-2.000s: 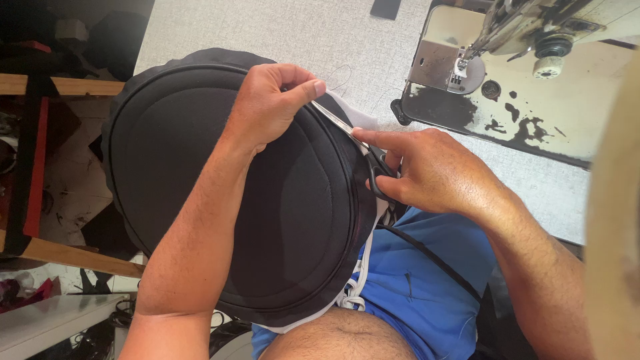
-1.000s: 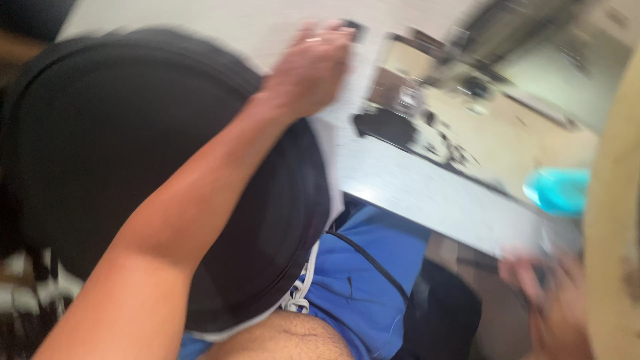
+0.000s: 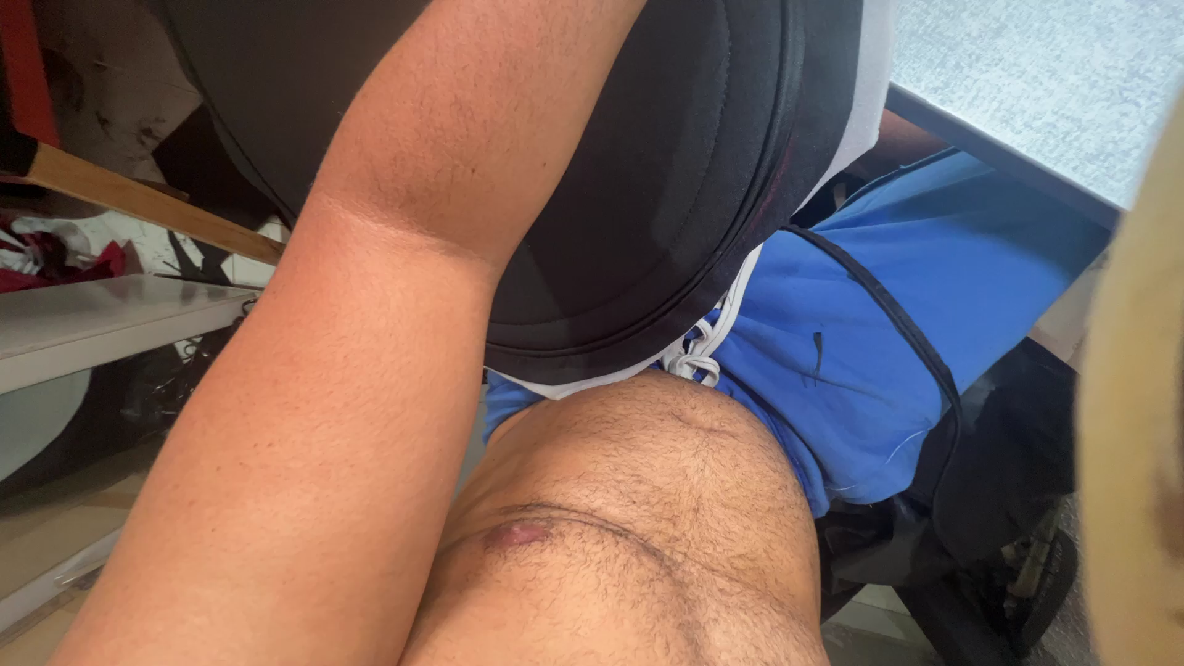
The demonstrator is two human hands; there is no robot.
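A large round black fabric piece (image 3: 629,213) with stitched, corded edging lies over my lap, reaching past the top of the view. White fabric (image 3: 865,120) shows along its right and lower rim. My left forearm crosses over the black piece and leaves the view at the top, so my left hand is out of sight. Nothing of my right hand or arm shows. Below the rim, a knotted white drawstring (image 3: 692,359) hangs at the waist of my blue shorts (image 3: 860,342), with a thin black strap (image 3: 879,287) across them.
The table's edge (image 3: 1004,148) runs across the upper right. At the left are a pale shelf (image 3: 120,319), a wooden bar (image 3: 153,203) and red cloth (image 3: 74,268). A blurred yellowish object (image 3: 1128,388) fills the right edge. Dark material (image 3: 1004,453) lies beside the shorts.
Both hands were at the black piece's rim two seconds ago, then moved apart, the right toward the lower right. Both are now out of view. The view has swung down, losing the sewing machine.
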